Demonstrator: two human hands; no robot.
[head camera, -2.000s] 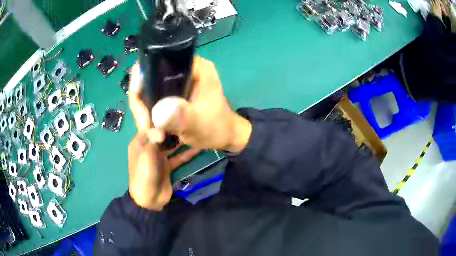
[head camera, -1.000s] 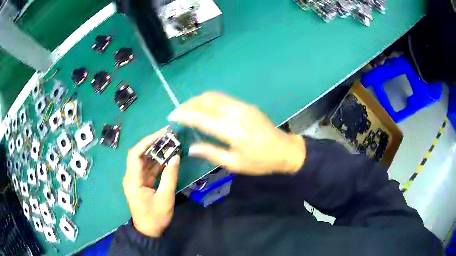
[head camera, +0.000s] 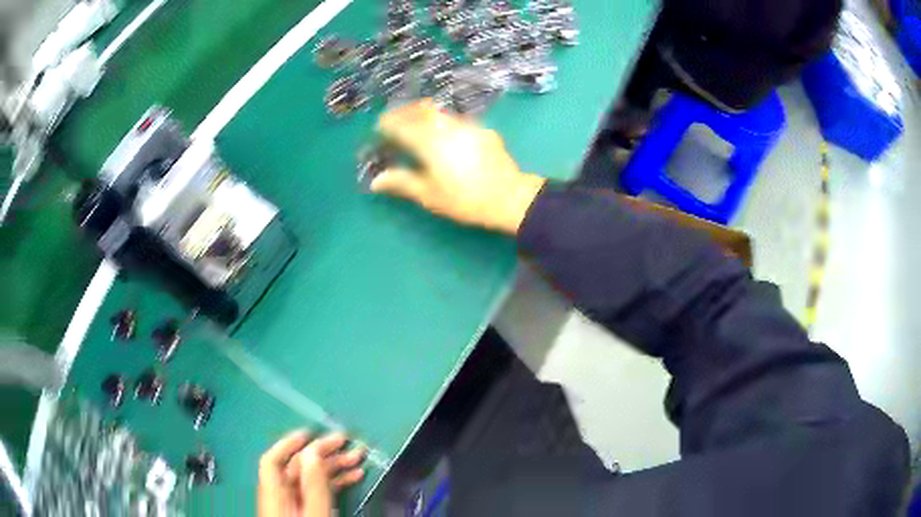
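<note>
My right hand (head camera: 454, 167) reaches over the green bench toward the pile of finished assemblies (head camera: 454, 50) at the top. A small dark assembly (head camera: 379, 165) shows at its fingertips, blurred and partly hidden by the fingers. My left hand (head camera: 308, 475) is at the bottom edge, partly cut off, with curled fingers; nothing shows in it. Several black modules (head camera: 149, 387) lie at the lower left. The white-faced housings (head camera: 160, 479) beside them are mostly smeared by blur.
The screw feeder (head camera: 217, 227) stands at the left with the black electric screwdriver (head camera: 182, 275) beside it. A white line (head camera: 268, 376) crosses the bench. A blue stool (head camera: 707, 151), a cardboard box edge (head camera: 697, 224) and a blue bin (head camera: 858, 96) are at the right, near a dark-clothed person (head camera: 752, 45).
The view has swung right. My right hand has moved from beside the left hand to the finished pile, with a small assembly at its fingertips. My left hand no longer shows the module.
</note>
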